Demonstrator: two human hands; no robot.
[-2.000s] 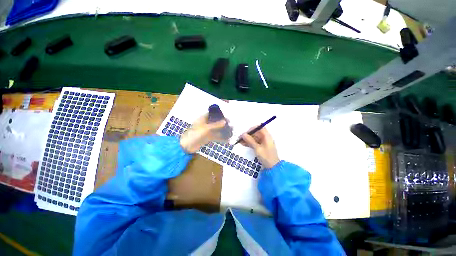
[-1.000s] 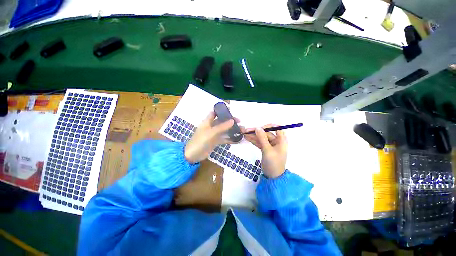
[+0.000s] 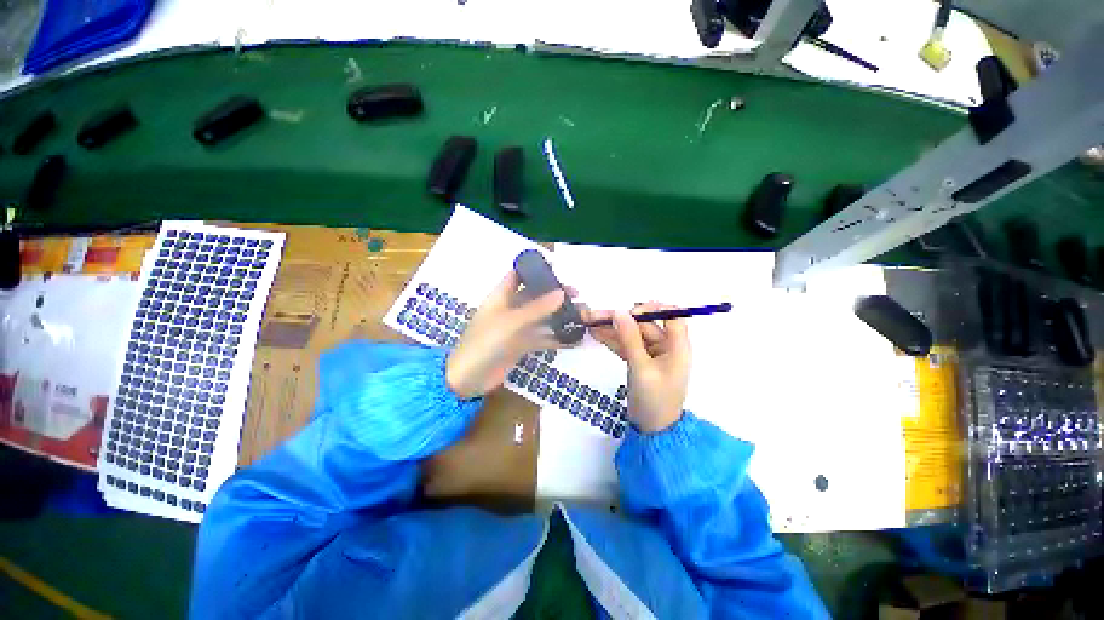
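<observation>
My left hand (image 3: 496, 342) holds a black device housing (image 3: 534, 274) above the sticker sheet in use (image 3: 564, 390), its lower end turned towards my right hand. My right hand (image 3: 655, 359) holds a thin dark tweezers-like tool (image 3: 690, 313) nearly level, its tip at the housing's lower end. Whether a sticker is on the tip cannot be told. The sheet in use carries rows of small dark pieces and is partly covered by my left hand. It lies tilted over the cardboard (image 3: 317, 291) and the white work sheet (image 3: 775, 388).
A spare sticker sheet (image 3: 191, 363) lies at left. A black housing (image 3: 893, 325) rests on the work sheet's right edge, by a clear blister tray (image 3: 1035, 466). The green conveyor (image 3: 654, 133) beyond carries several black housings. A grey metal upright (image 3: 932, 182) slants in at right.
Since two seconds ago, my right hand has brought the tool from over the sheet to the housing's lower end, and the tool lies flatter. Housings on the belt have moved left.
</observation>
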